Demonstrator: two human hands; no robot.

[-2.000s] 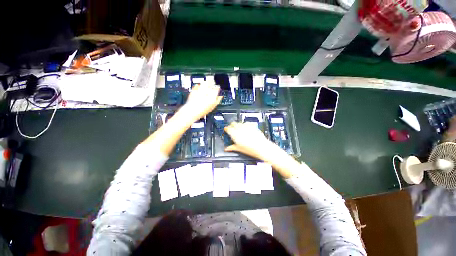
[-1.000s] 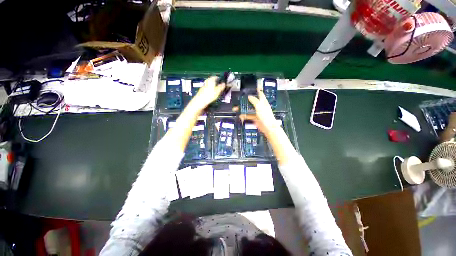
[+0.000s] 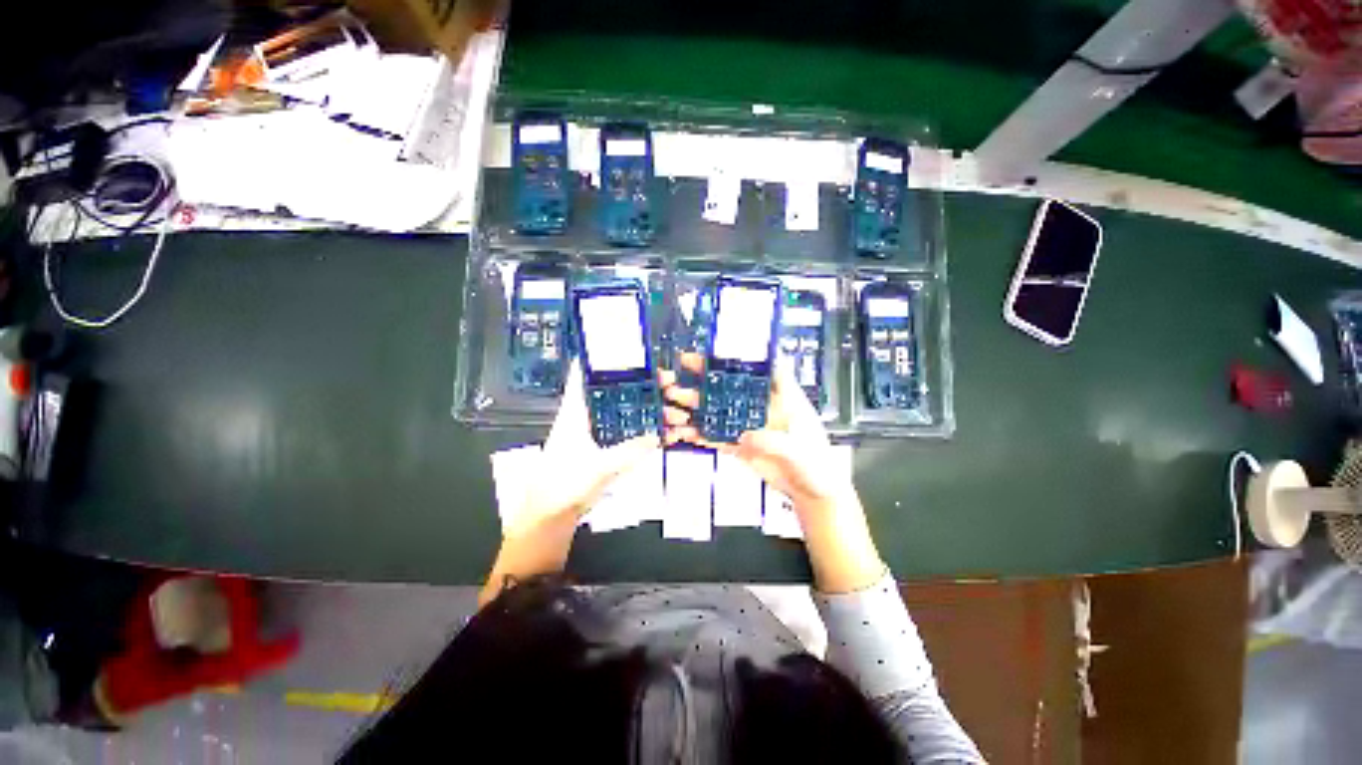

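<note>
My left hand (image 3: 565, 466) holds a dark blue keypad phone (image 3: 620, 363) upright, its screen lit plain white. My right hand (image 3: 799, 456) holds a second keypad phone (image 3: 738, 359) beside it, also with a lit white screen. Both phones are above the front row of the clear blister tray (image 3: 937, 224). More phones lie in both rows of tray pockets, such as one at the back right (image 3: 881, 197). Two back-row pockets hold only small white slips (image 3: 722, 196). A row of white paper slips (image 3: 689, 496) lies at the near tray edge, partly behind my hands.
A white-edged smartphone (image 3: 1056, 272) lies right of the tray. A red object (image 3: 1262, 390) and a small fan (image 3: 1280, 504) are further right. Papers (image 3: 299, 172) and cables (image 3: 132, 194) lie back left. A pale post (image 3: 1098, 90) stands back right.
The hands have taken two phones out of the back row and drawn them towards me, side by side. Their screens are now lit white. The view has shifted lower and closer.
</note>
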